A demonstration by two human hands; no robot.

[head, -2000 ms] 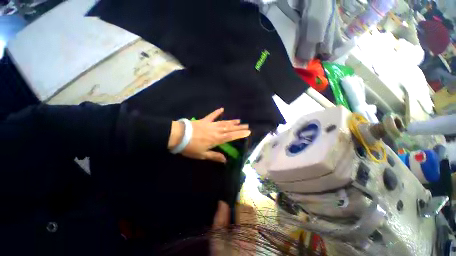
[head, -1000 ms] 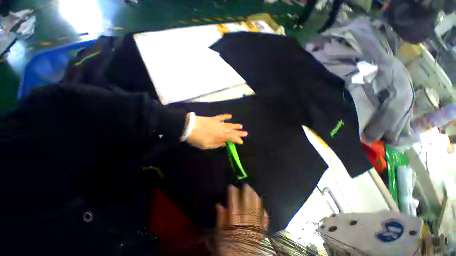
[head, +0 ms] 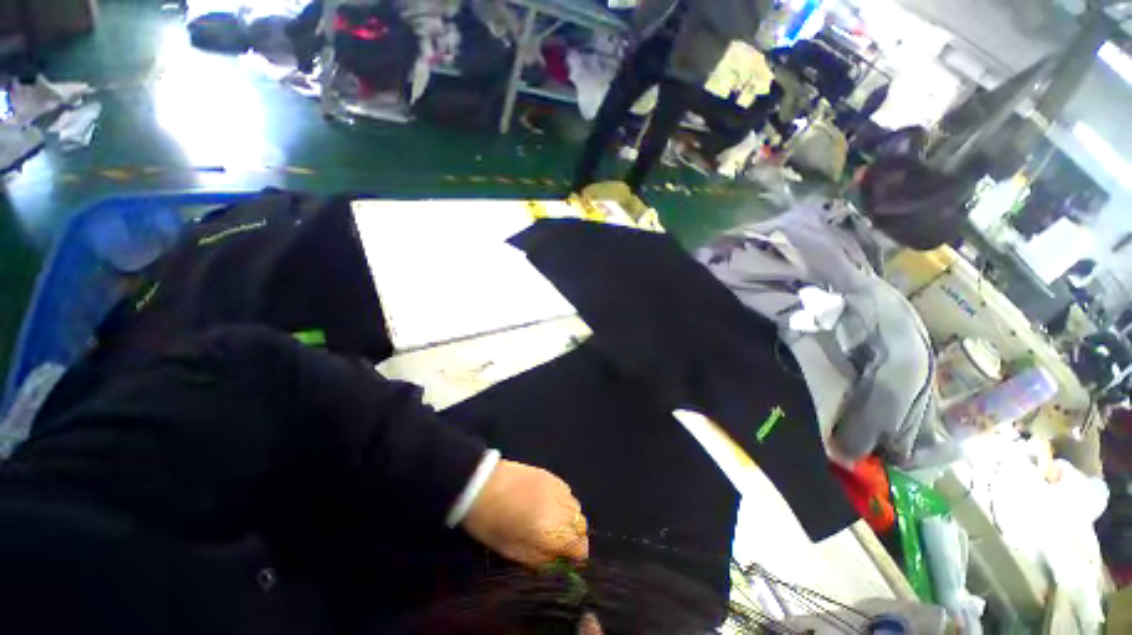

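A black garment panel (head: pixel 608 434) lies over the worktable in front of me. A green strip (head: pixel 570 581) on the black cloth shows at the bottom centre, partly hidden by blurred dark strands. My left hand (head: pixel 531 511) has its fingers curled down on the cloth just above the strip and seems to grip the panel. Only a fingertip of my right hand (head: pixel 588 625) shows at the bottom edge, below the strip. A second black panel (head: pixel 708 335) with small green lettering lies on the far side.
A blue bin (head: pixel 62 279) with black cloth stands at the left. A white board (head: pixel 435 273) lies beyond my left arm. Grey cloth (head: pixel 857 335) is heaped at the right, near red and green bags. A person (head: pixel 677 75) stands beyond the table.
The view has tilted up, showing more floor and losing most of the machine head. My left hand has gone from spread flat to curled. My right hand has dropped almost out of view.
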